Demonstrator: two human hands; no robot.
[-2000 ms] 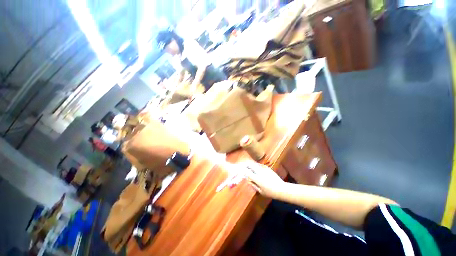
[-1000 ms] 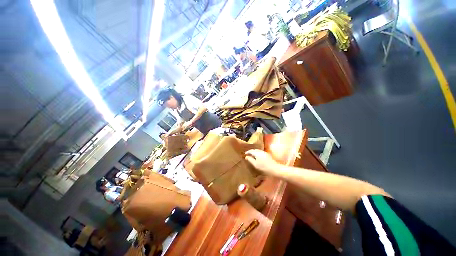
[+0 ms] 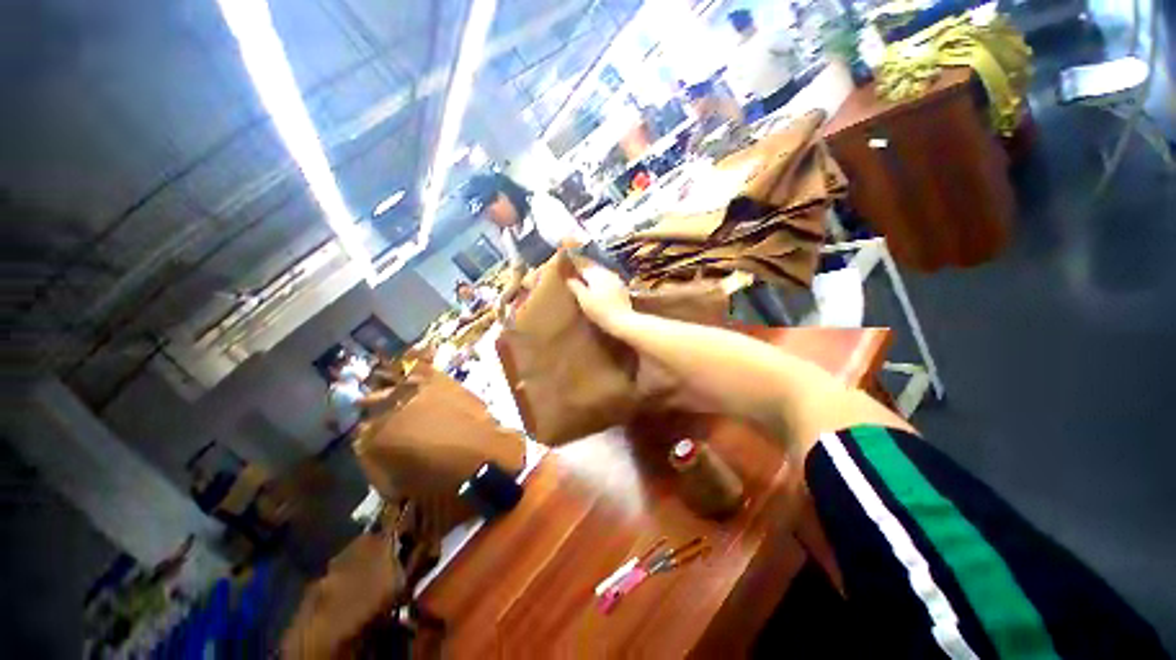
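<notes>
My right hand (image 3: 601, 297) reaches across the desk from the lower right and grips the top edge of a tan-brown bag (image 3: 568, 368). The bag stands tilted at the far side of the reddish wood-grain desk (image 3: 542, 580). My fingertips are partly hidden at the bag's edge. My left hand is not in view.
A brown thread cone (image 3: 707, 477) stands near the desk's right side. Snips (image 3: 677, 556) and a pink-handled tool (image 3: 623, 587) lie nearer. A black cylinder (image 3: 491, 490) is beside another brown bag (image 3: 439, 438). Heaped brown pieces (image 3: 742, 213) and a person (image 3: 516, 219) are behind.
My right hand has moved from the desktop tools to the bag. The bag has shifted and turned, and its top edge is now in my grip. The camera view has also swung.
</notes>
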